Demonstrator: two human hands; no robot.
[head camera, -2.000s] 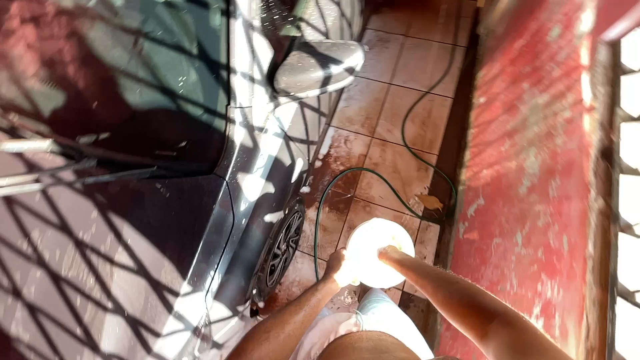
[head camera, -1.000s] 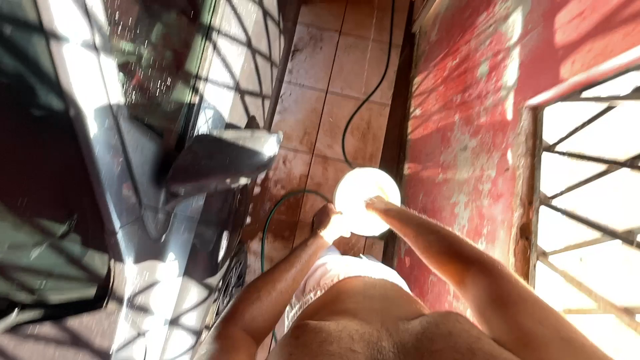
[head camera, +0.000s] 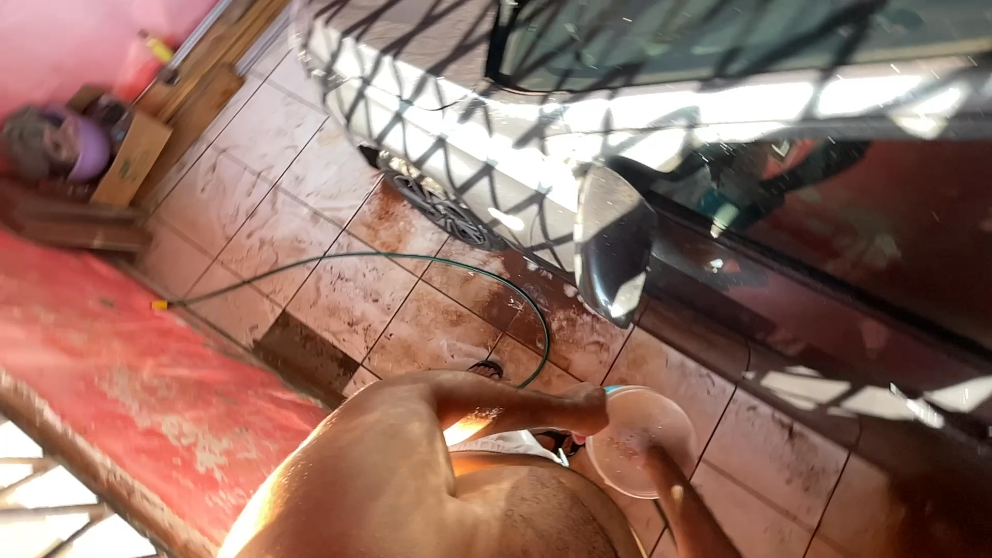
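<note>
A round, pale plastic bucket (head camera: 642, 411) hangs in front of my body, low and right of centre. My left hand (head camera: 587, 409) is closed on its rim at the left side, where a bit of blue shows. My right hand (head camera: 649, 453) reaches into the bucket's opening; its fingers are blurred, and whether they hold anything in there cannot be seen. Just beyond the bucket stands a wet car, its side mirror (head camera: 614, 246) nearest to me and its front wheel (head camera: 446, 209) farther left. Lattice shadows lie over the bodywork.
A green hose (head camera: 535, 310) curves over the wet tiled floor (head camera: 387, 310) to a yellow fitting (head camera: 160, 305). A worn red wall (head camera: 147, 387) runs along the left. In the far left corner are a cardboard box (head camera: 133, 159) and a purple container (head camera: 87, 147). My foot shows near the hose.
The view has swung round strongly, bringing the corner with the box into sight. Both hands stay at the bucket, one at its rim and one at its opening.
</note>
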